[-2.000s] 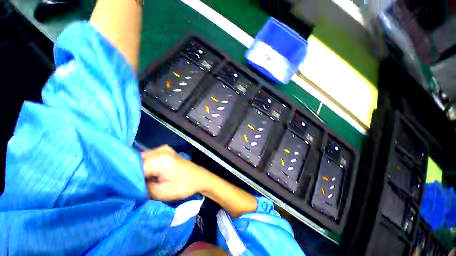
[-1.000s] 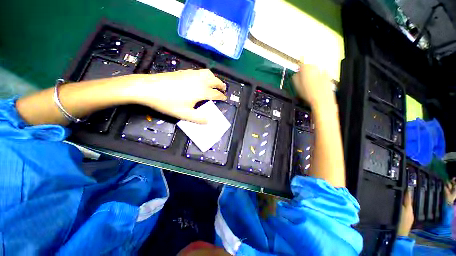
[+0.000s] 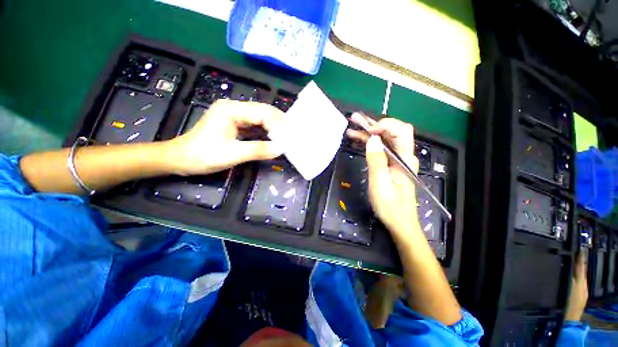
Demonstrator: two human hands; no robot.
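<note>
My left hand (image 3: pixel 227 135), with a metal bracelet at the wrist, holds a plain white sheet (image 3: pixel 315 132) by its left edge, raised above the middle of the tray. My right hand (image 3: pixel 393 162) holds long thin silver tweezers (image 3: pixel 421 186); one end is at the right corner of the sheet, the other slants down to the right. Whether the tweezers touch the sheet is unclear. Under both hands lies a black foam tray (image 3: pixel 234 227) with several phone bodies (image 3: pixel 278 200) in pockets, showing orange and white marks. The hands and sheet hide parts of the middle phones.
A blue bin (image 3: pixel 234 30) with tiny whitish bits stands behind the tray on the green mat (image 3: pixel 61 47). A yellow-green board (image 3: pixel 420 47) lies behind. Another tray (image 3: pixel 505 223) with phones is at right, near a blue container (image 3: pixel 596 179). Another person's arm (image 3: pixel 577 291) shows at lower right.
The white sheet was low over the middle phone and is now lifted and tilted. My right hand came in from the mat behind the tray to the sheet's right corner, with tweezers now visible.
</note>
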